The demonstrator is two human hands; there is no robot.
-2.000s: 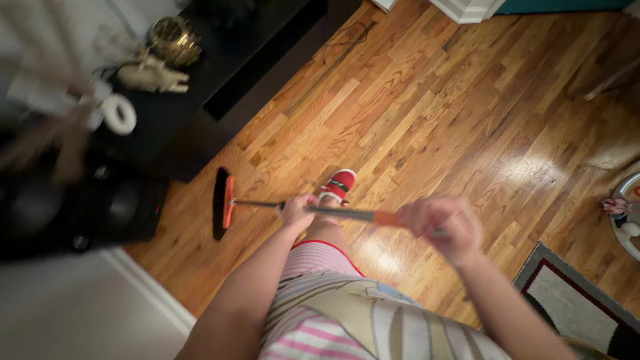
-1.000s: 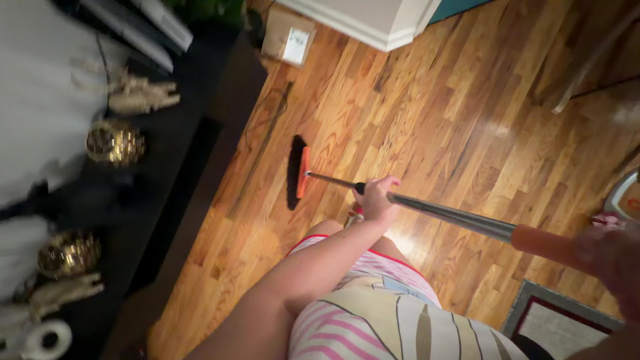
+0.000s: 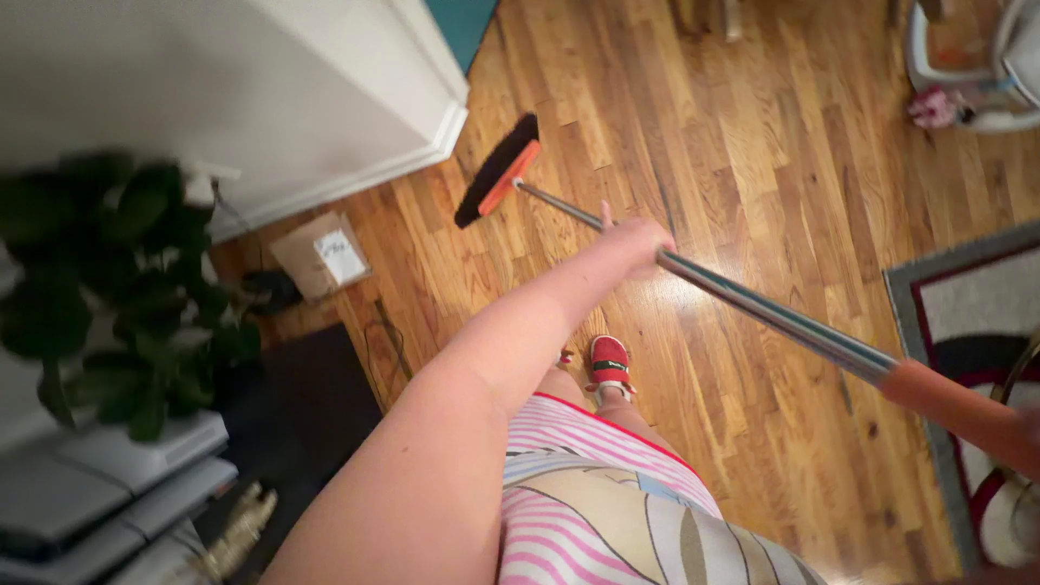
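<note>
A push broom with an orange head (image 3: 510, 177) and dark bristles rests on the wooden floor (image 3: 731, 146), close to the white wall corner. Its metal pole (image 3: 772, 318) runs down to the right, ending in an orange grip (image 3: 951, 410). My left hand (image 3: 638, 246) is closed around the pole's lower part, arm stretched forward. At the right edge only a dark, blurred bit of my right hand (image 3: 1025, 435) shows, at the orange grip; its fingers are mostly cut off.
A cardboard package (image 3: 302, 258) with a label lies by the white baseboard (image 3: 357, 179). A leafy plant (image 3: 122, 284) and a black cabinet (image 3: 305, 406) are at left. A bordered rug (image 3: 934, 439) and a white-rimmed baby seat or similar item (image 3: 975, 122) lie at right.
The broom head has moved along the floor from beside the black cabinet to near the white wall corner. My left arm reaches farther forward. The view has shifted and turned.
</note>
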